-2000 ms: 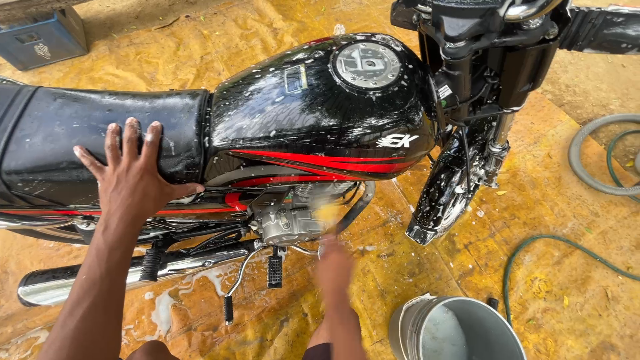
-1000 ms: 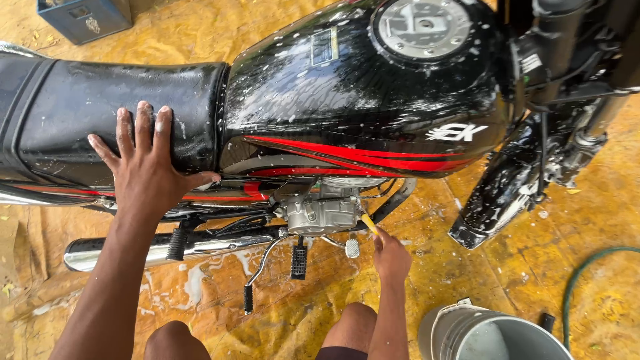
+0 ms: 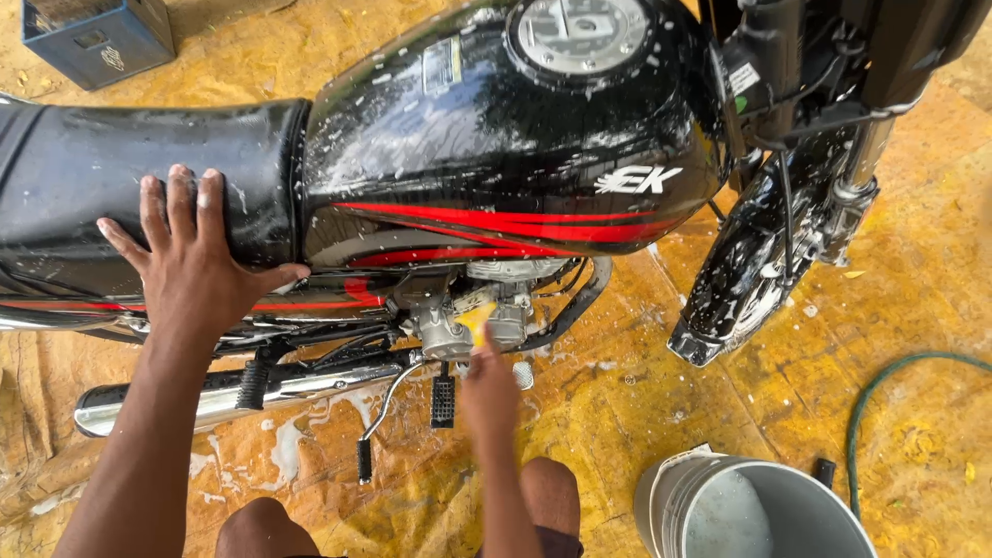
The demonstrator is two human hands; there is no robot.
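Observation:
My left hand [image 3: 190, 263] lies with spread fingers on the wet black motorcycle seat [image 3: 101, 163], its thumb reaching toward the side panel. In my right hand [image 3: 488, 380], blurred, is a yellow-handled brush [image 3: 476, 319] held against the metal engine casing [image 3: 442, 333]; its bristles are hard to make out. Above the engine, foam spots cover the black fuel tank [image 3: 496, 155] with red stripes. The kick-start lever [image 3: 384, 399] and a rubber foot pedal [image 3: 442, 401] stick out below the casing. A chrome exhaust [image 3: 294, 387] runs under the seat.
A grey bucket [image 3: 666, 504] holding cloudy water stands at the lower right, with a green hose [image 3: 856, 418] beyond it. The foam-spotted front wheel and fender [image 3: 728, 263] angle down at the right. A blue crate [image 3: 132, 46] sits at the upper left on the yellow ground sheet [image 3: 620, 411].
My right hand has moved the brush from the engine's front edge, where it was a second ago, onto the casing. My left hand has stayed on the seat. The view has shifted.

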